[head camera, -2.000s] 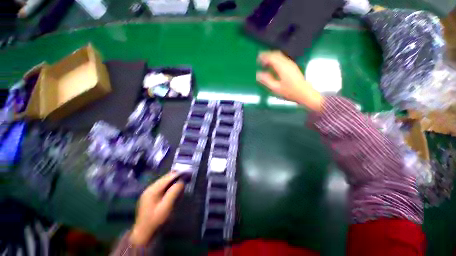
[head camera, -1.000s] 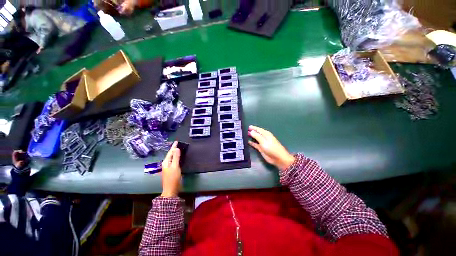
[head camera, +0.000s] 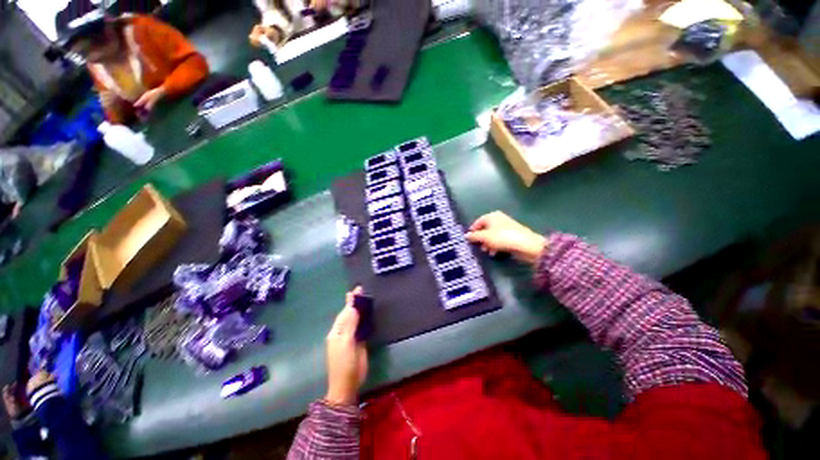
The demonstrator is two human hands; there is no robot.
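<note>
My left hand (head camera: 346,350) holds a small dark module (head camera: 362,314) over the front left part of the black foam mat (head camera: 409,310). My right hand (head camera: 508,237) has its fingertips at the mat's right edge, beside the right column of devices; whether they grip anything is unclear. Silver-grey devices with dark screen windows lie on the mat in two columns, a left column (head camera: 389,235) and a longer right column (head camera: 441,235). A small shiny purple-white bagged piece (head camera: 347,234) lies at the mat's left edge.
Left of the mat are a heap of bagged modules (head camera: 225,292), loose empty frames (head camera: 108,368), an open cardboard box (head camera: 135,238) and a tool tray (head camera: 258,189). Another cardboard box (head camera: 562,135) stands at back right. Another person (head camera: 139,63) sits opposite.
The mat with its devices has shifted right and turned, opening a green gap beside the bagged heap. Both hands remain near its edges. The camera view has turned too.
</note>
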